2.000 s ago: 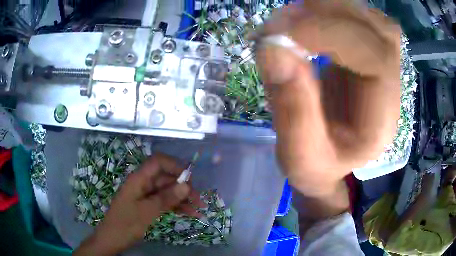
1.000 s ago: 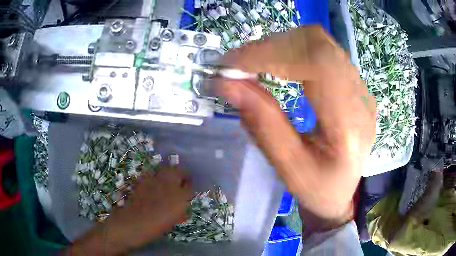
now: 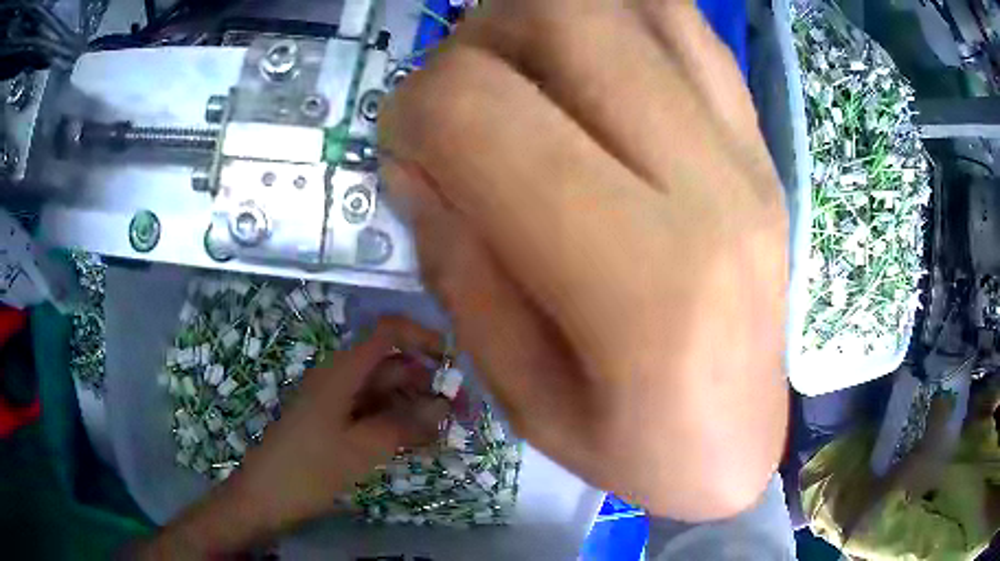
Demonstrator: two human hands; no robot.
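Note:
My right hand (image 3: pixel 614 252) is large in the picture over the right part of the machine's clamp blocks (image 3: pixel 274 175). Its fingertips are at the blocks, right of a green spot, and hide what they may hold. My left hand (image 3: pixel 340 422) is over the parts tub (image 3: pixel 137 362) below the machine. Its fingertips hold a wire lead with a small white block (image 3: pixel 446 381). Piled leads with white blocks (image 3: pixel 225 378) lie in the tub around my left hand.
A long white side tub (image 3: pixel 861 219) full of the same parts stands at the right. A blue bin edge shows behind my right hand. A person in yellow (image 3: pixel 899 493) is at the lower right. A dark ribbed rod (image 3: pixel 165 136) lies left of the blocks. A red item (image 3: pixel 13 373) is at far left.
My right hand has moved left, from over the blue bin to the clamp blocks. My left hand dipped to the pile and now shows a white block at its fingertips.

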